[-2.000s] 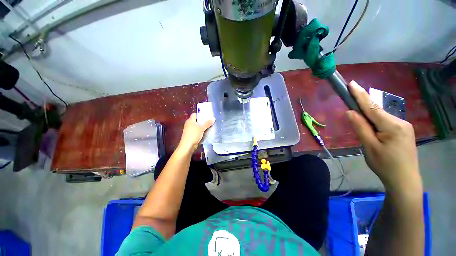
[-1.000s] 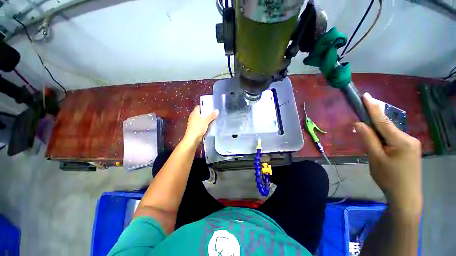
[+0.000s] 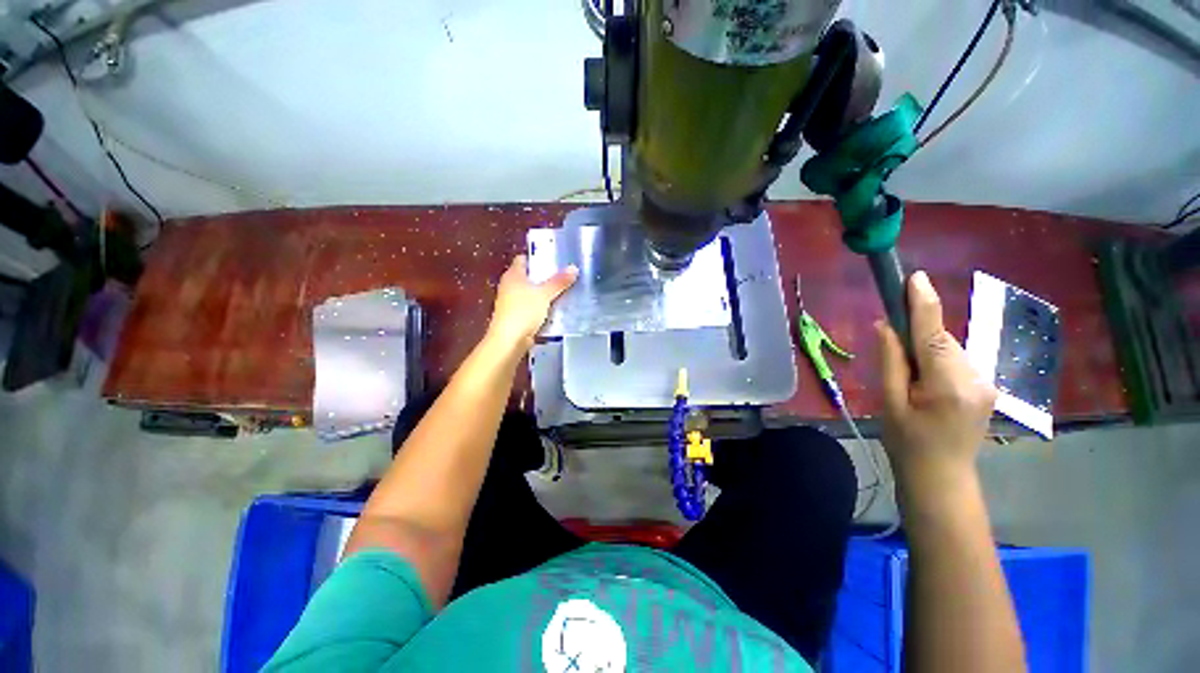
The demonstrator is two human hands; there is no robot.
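A thin silvery sheet-metal plate (image 3: pixel 608 292) lies flat on the slotted drill press table (image 3: pixel 658 377), under the olive-green drill head (image 3: pixel 711 125). My left hand (image 3: pixel 529 300) holds the plate's left edge, thumb on top. The chuck (image 3: pixel 669 255) is low over the plate; its bit and whether it touches cannot be made out. My right hand (image 3: pixel 937 381) is closed around the grey feed lever (image 3: pixel 891 292), below the green cloth wrap (image 3: pixel 869 178) at its hub.
A stack of plates (image 3: pixel 362 362) lies on the red-brown bench at left. A green air blow gun (image 3: pixel 819 345) and a white sheet with a dark panel (image 3: pixel 1024 352) lie at right. A blue coolant hose (image 3: pixel 682 460) stands at the table's front. Blue bins (image 3: pixel 257 579) flank my legs.
My right hand has swung the feed lever down and to the left. The plate has shifted towards the back of the table with my left hand, uncovering more of the table's front.
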